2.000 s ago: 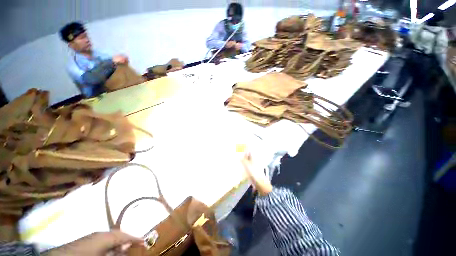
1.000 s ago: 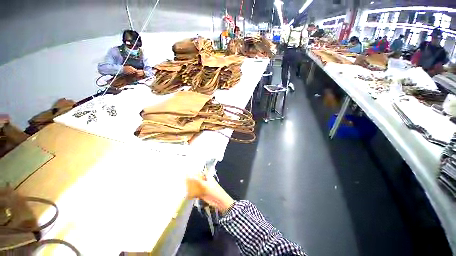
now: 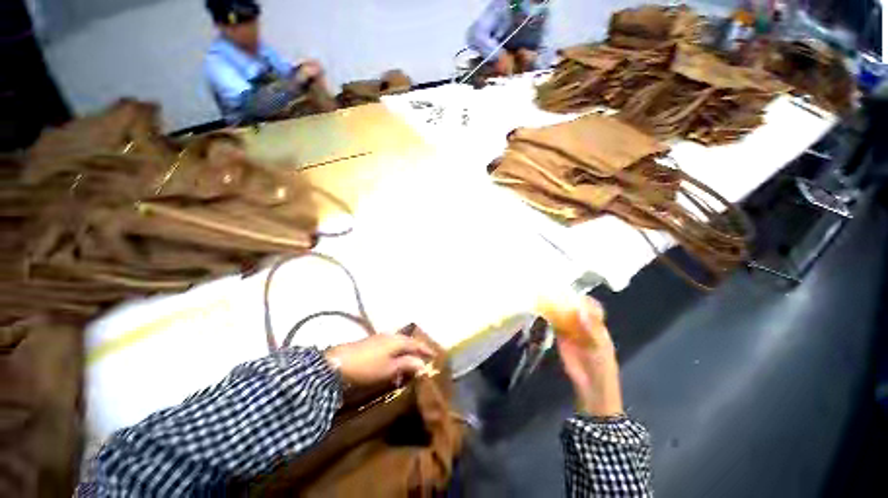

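Observation:
A brown tote bag (image 3: 375, 452) lies at the table's near edge, its looped handles standing up behind my left arm. My left hand (image 3: 385, 360) is on the bag's opening, its fingers closed on the small yellowish zipper end tab (image 3: 427, 370). Gold zipper shine shows just below the fingers. My right hand (image 3: 584, 340) is raised to the right of the bag, apart from it. It holds an amber-yellow glue bottle (image 3: 565, 313), which is blurred and washed out against the bright table.
A large heap of brown bags (image 3: 146, 214) is on the left. A smaller stack (image 3: 584, 160) lies ahead, its handles over the table edge. A bigger pile (image 3: 672, 83) is behind it. Two people (image 3: 255, 68) are across the table. The grey floor (image 3: 721, 389) is at right.
The view swung right, then back left to the bag. My left hand has moved from near the bag's front clasp to the tab at its end. My right hand still holds the bottle.

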